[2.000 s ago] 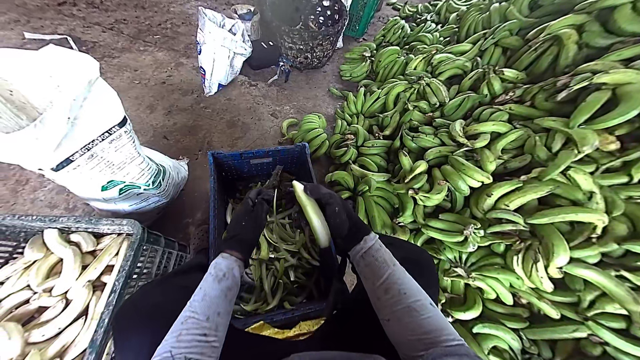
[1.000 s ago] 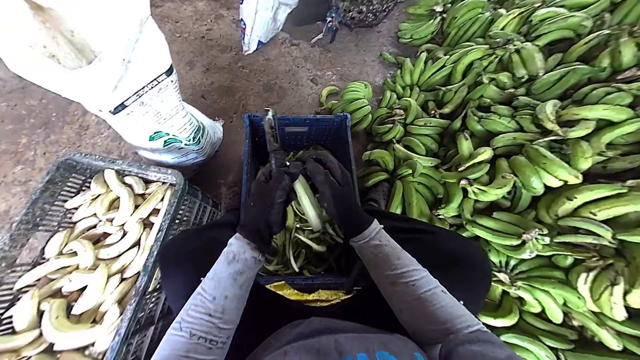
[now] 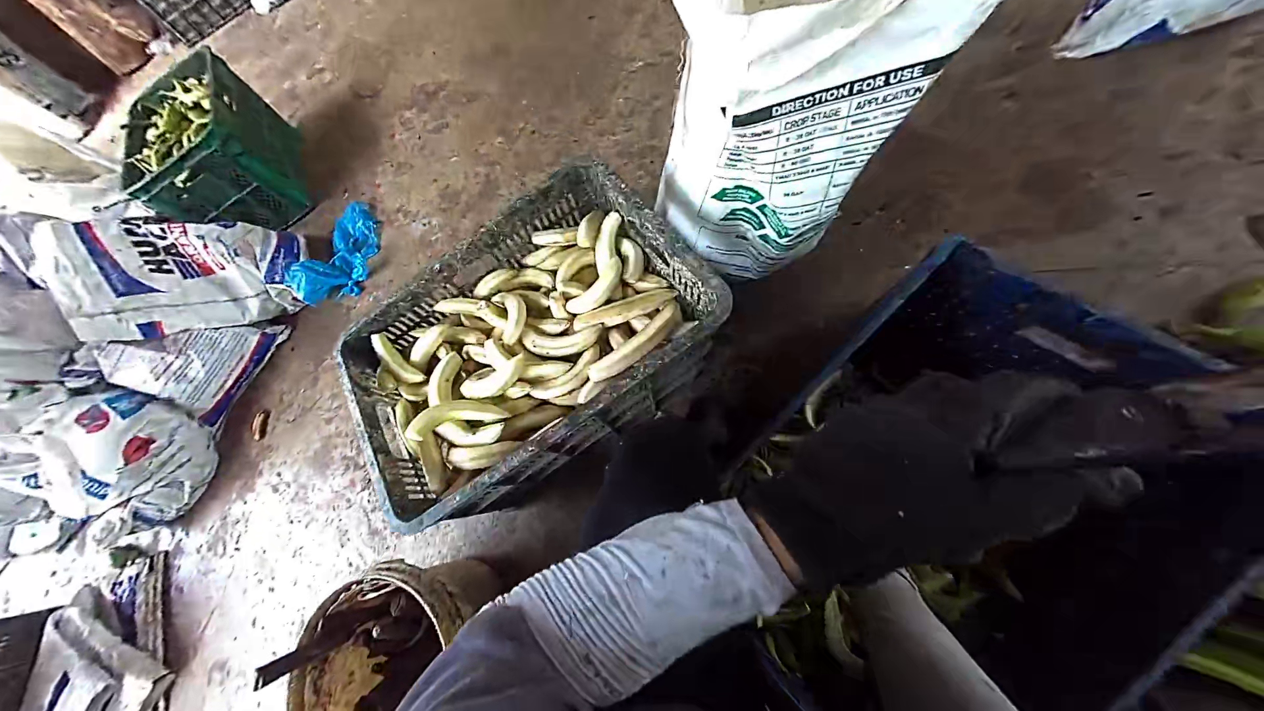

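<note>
My left hand (image 3: 938,479), in a dark glove with a pale sleeve, reaches over a blue plastic crate (image 3: 894,296) holding green peels (image 3: 839,632). Its fingers are closed around a narrow, blurred tool (image 3: 1210,393) that points right. Part of a second pale sleeve (image 3: 918,642) shows below my left wrist; my right hand cannot be made out behind the left glove and in the shadow. To the left, peeled green bananas or plantains (image 3: 543,341) lie heaped in a dark plastic crate (image 3: 538,454).
A white printed sack (image 3: 790,148) stands behind the crates. At the left are a green crate (image 3: 247,163) of peels, filled bags (image 3: 158,272) and a blue plastic bag (image 3: 341,252). A worn bucket (image 3: 444,592) with dark scraps stands at the bottom.
The view has swung far to the left. The pale banana or plantain held between my hands in the earlier frames is no longer visible there.
</note>
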